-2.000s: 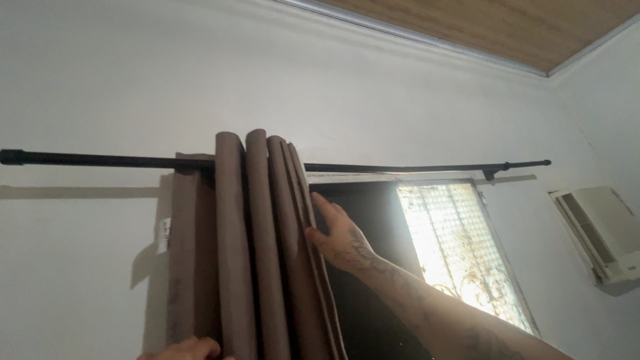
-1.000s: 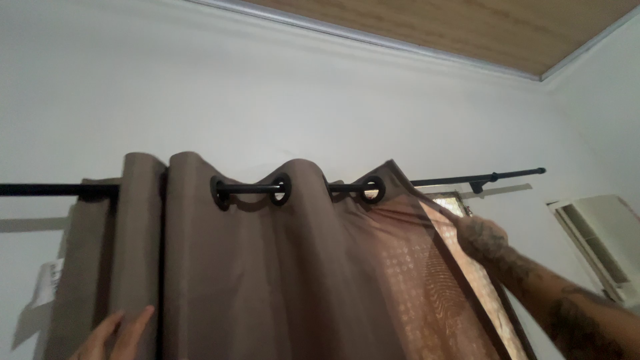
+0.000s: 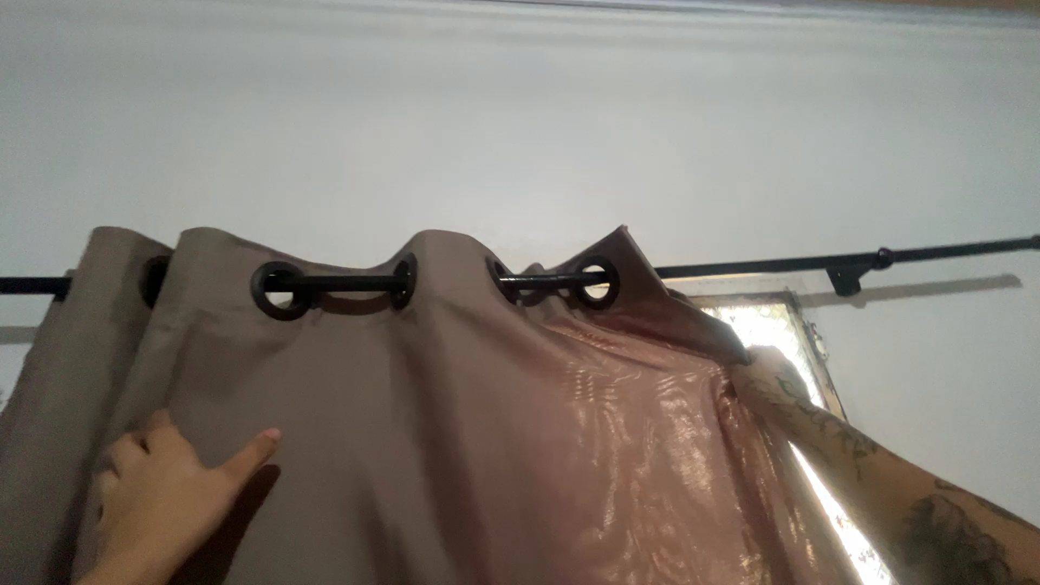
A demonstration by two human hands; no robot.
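Note:
A brown grommet curtain (image 3: 349, 422) hangs in folds from a black curtain rod (image 3: 747, 266), which passes through its dark ring grommets (image 3: 599, 282). My right hand (image 3: 764, 378) is shut on the curtain's right edge, below the last grommet, pulling the cloth taut; its fingertips are partly hidden. My left hand (image 3: 154, 487) lies against a fold at the lower left, thumb spread from the fingers. Whether it pinches any cloth cannot be told.
A bright window (image 3: 760, 321) with a patterned grille shows behind the curtain's right edge. The rod's wall bracket (image 3: 845, 279) is on the right, against a pale wall (image 3: 520, 122). The ceiling edge runs along the top.
The curtain, bunched two seconds ago, has spread to the right along the rod, its edge now in my right hand. My left hand has risen against the cloth. The view has come closer.

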